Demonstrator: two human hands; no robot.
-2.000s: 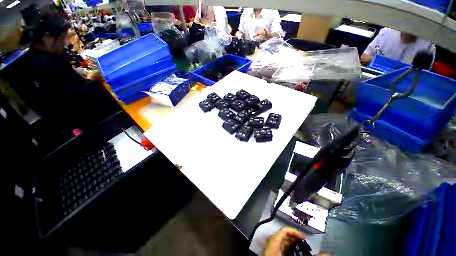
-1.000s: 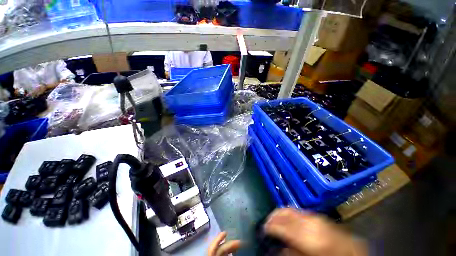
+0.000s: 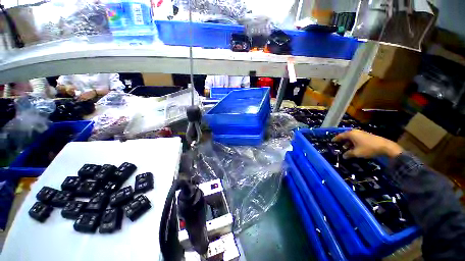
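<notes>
My right hand (image 3: 364, 144) reaches over the top blue tray (image 3: 334, 196) at the right. Its fingertips are down among the black unfinished units (image 3: 375, 187), near the tray's far end; I cannot tell whether they grip one. The units show pale parts and thin wires. My left hand is not in view. The electric screwdriver (image 3: 192, 216) hangs upright in front of the white-grey screw feeder (image 3: 220, 206). Several closed black units (image 3: 97, 199) lie loosely grouped on the white board (image 3: 137, 244) at the left.
Clear plastic sheet (image 3: 250, 176) lies crumpled behind and right of the feeder. Empty blue trays (image 3: 237, 114) stand behind it. A shelf (image 3: 153, 60) with blue trays crosses above. People in white sit beyond. Cardboard boxes (image 3: 380, 94) stand at the far right.
The view has turned from the left towards the right-hand trays. My right hand has moved from the front bench area up into the top blue tray. My left hand's fingers have left the view.
</notes>
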